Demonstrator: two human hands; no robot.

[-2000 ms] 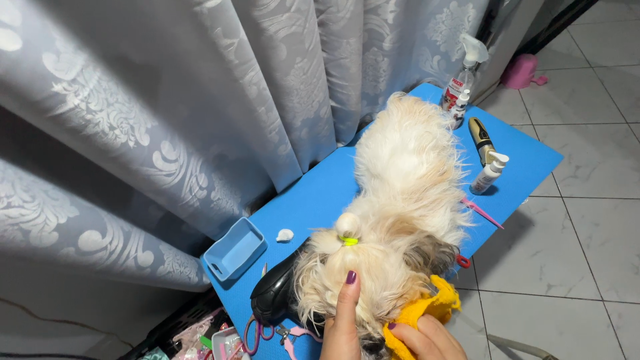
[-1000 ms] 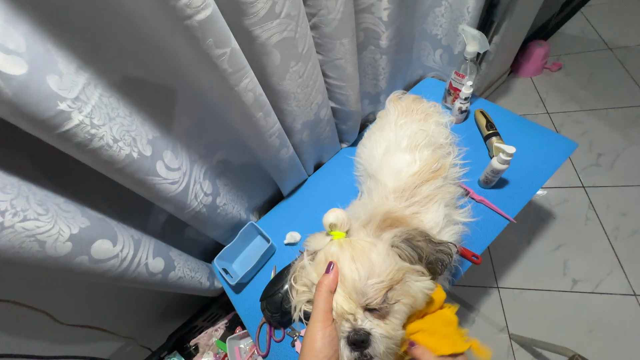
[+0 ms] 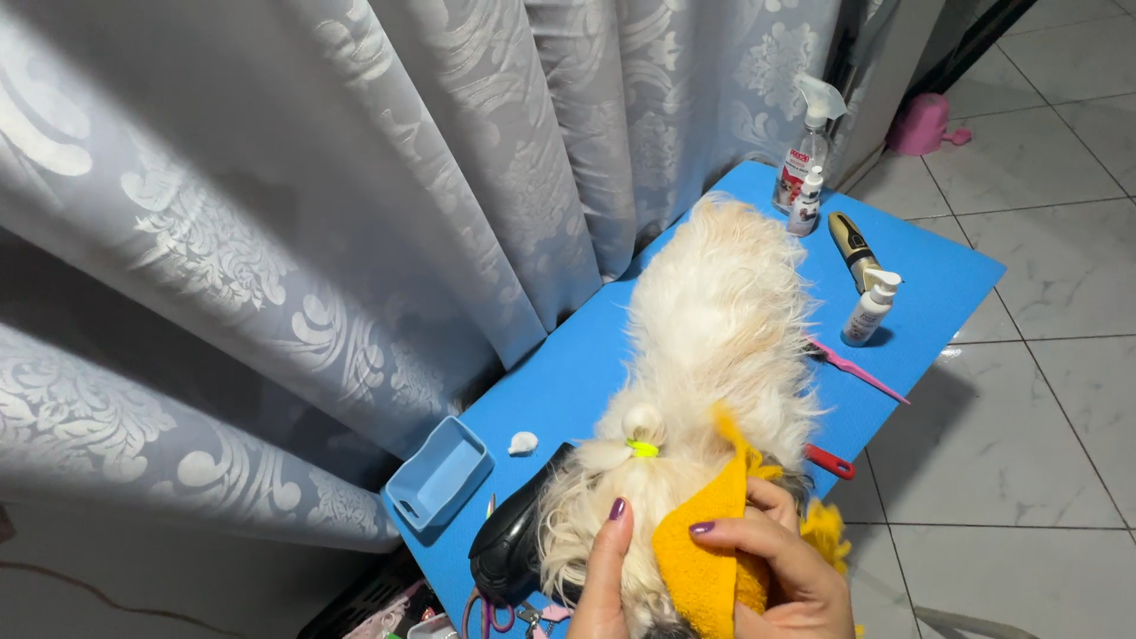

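A long-haired cream dog (image 3: 723,302) is on the blue grooming table (image 3: 568,373), its head toward me and a topknot tied with a yellow-green band (image 3: 642,449). My left hand (image 3: 605,568) rests against the dog's head, thumb up, other fingers out of sight. In my right hand (image 3: 785,568) is a yellow cloth (image 3: 706,550), pressed over the side of the dog's head and hiding the face on that side. Close to my left hand lie a black hair dryer (image 3: 510,541) and purple-handled scissors (image 3: 486,612).
A blue tray (image 3: 439,475) and a cotton ball (image 3: 523,443) are at the left edge. Along the right lie a spray bottle (image 3: 803,155), small pump bottles (image 3: 870,311), a clipper (image 3: 852,248), a pink comb (image 3: 861,371) and a red handle (image 3: 830,461). Grey curtains (image 3: 355,222) border the table.
My right hand has moved up with the yellow cloth, from beside the dog's muzzle onto the side of its head. The dog's face, visible a second ago, is now mostly hidden.
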